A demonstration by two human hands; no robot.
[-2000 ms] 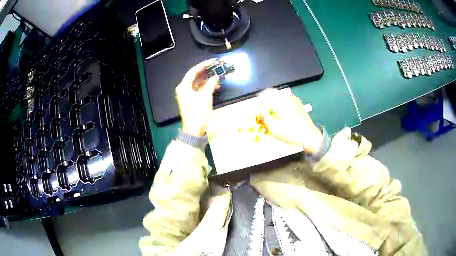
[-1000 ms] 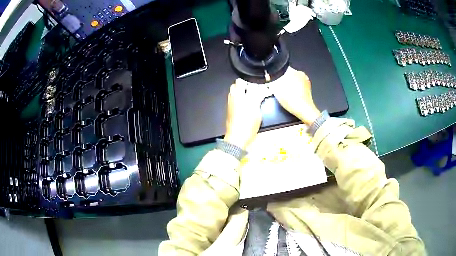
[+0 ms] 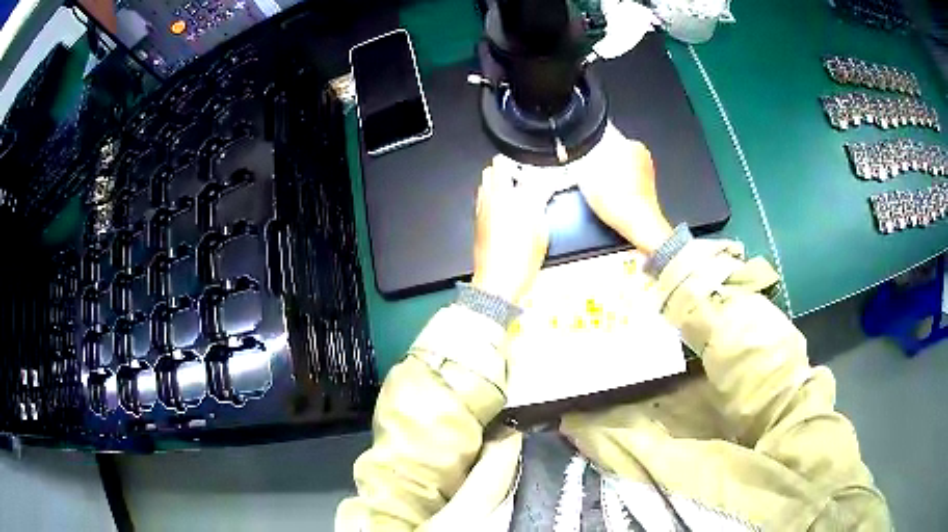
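Note:
My left hand (image 3: 509,223) and my right hand (image 3: 622,189) meet under the round black ring of the microscope (image 3: 543,120), above the black base plate (image 3: 437,218). Both hands are overexposed by the bright light. Small dark spots show at my left fingertips; what the fingers hold is hidden or too bright to tell. White paper (image 3: 598,364) lies in front of the base plate, partly below my wrists. Small yellow bits (image 3: 593,315) are scattered on it.
Glossy black blister trays (image 3: 192,301) are stacked at left. A smartphone (image 3: 392,91) lies on the base plate's upper left. A monitor (image 3: 192,26) stands at upper left. Module rows (image 3: 894,112) lie on the green mat at right. A white tub (image 3: 691,16) and crumpled wipe (image 3: 626,29) are behind. A blue stool (image 3: 910,312) is at right.
Two seconds ago my left hand held a small dark module beside the light spot and my right hand was over the paper. Both hands then came together under the ring. The view shifted too.

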